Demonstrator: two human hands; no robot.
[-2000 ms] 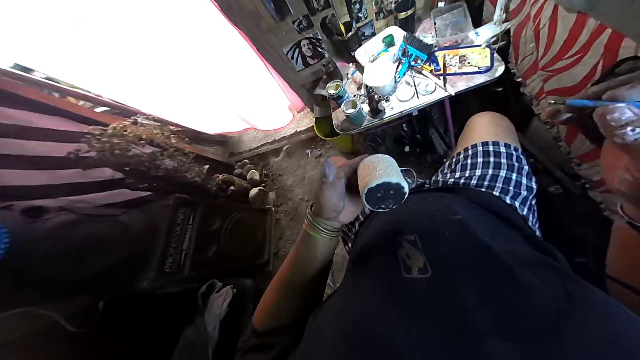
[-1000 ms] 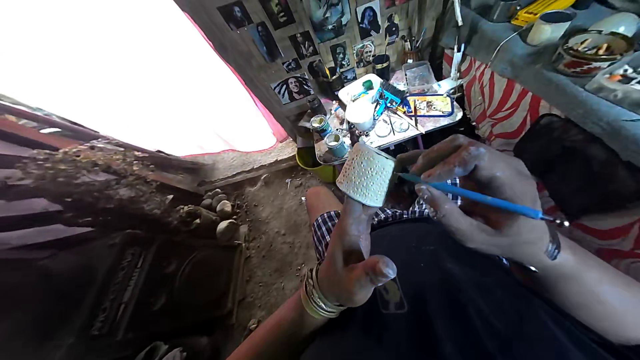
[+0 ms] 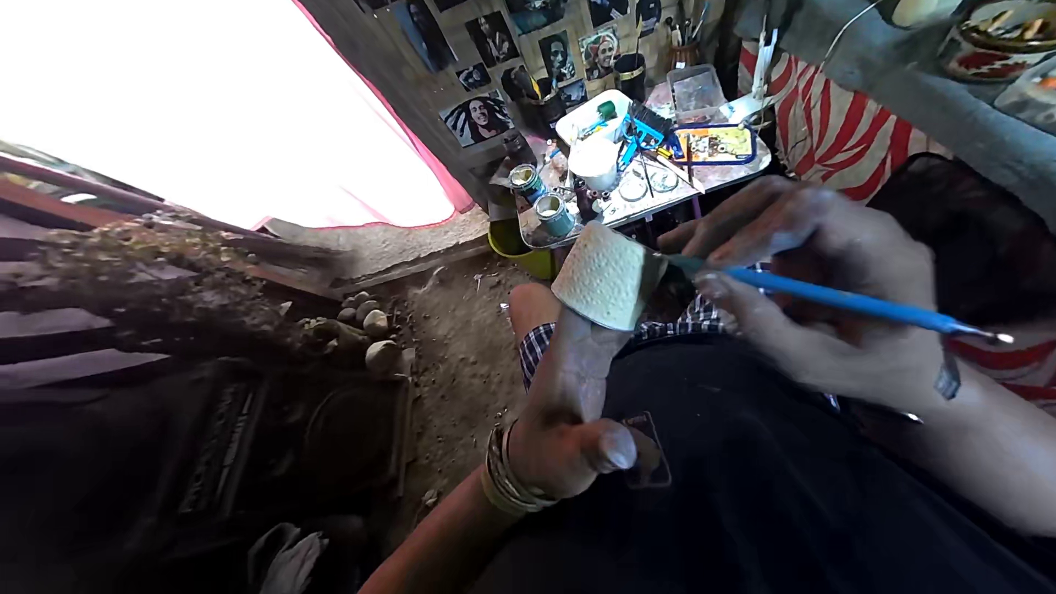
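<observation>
A cup-shaped piece, pale, with a bumpy outer surface, is tilted in front of my body. The fingers of my left hand support it from below and partly inside, with the thumb held away from it; the fingertips are hidden. My right hand grips a blue-handled tool with a small metal ball at its rear end. The tool's front end is at the dark side or rim of the piece, and its tip cannot be made out.
Beyond the piece stands a small cluttered table with open paint cans, a white tub and a framed picture. A yellow-green bucket is under its left edge. Stones lie on the floor; a grey ledge runs at upper right.
My right hand has come in from the right with the blue tool and is now at the piece. The piece has been raised and turned on my left hand. The view has shifted.
</observation>
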